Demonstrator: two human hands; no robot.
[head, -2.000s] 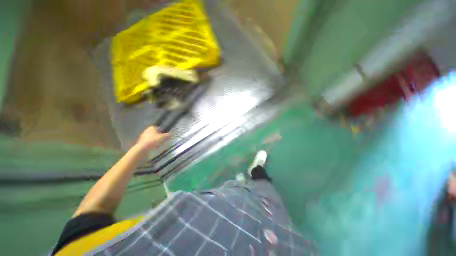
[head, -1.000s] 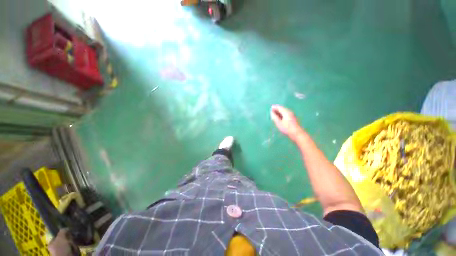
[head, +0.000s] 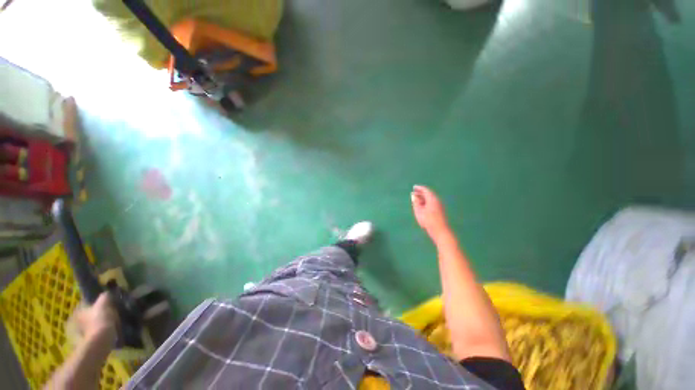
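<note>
My left hand (head: 96, 318) is closed around the black handle (head: 72, 247) of a pallet truck at the lower left. The hand is slightly blurred. A yellow lattice plastic pallet (head: 44, 289) sits at that truck, partly hidden by the handle and my arm. The truck's pale yellow body (head: 131, 355) shows beside my hand. My right hand (head: 428, 207) hangs in front of me over the green floor, holding nothing visible, with its fingers curled in.
An orange pallet truck (head: 221, 47) with a yellow sack (head: 242, 17) stands at the upper left. A red case (head: 36, 167) is at the left edge. An open yellow sack of yellow pieces (head: 552, 346) is at the lower right, beside a large pale sack (head: 640, 289).
The orange truck has come further into view at the top. The yellow sack of pieces has shifted lower and closer to my body. My left hand stays on the handle, and the lift sill has left view.
</note>
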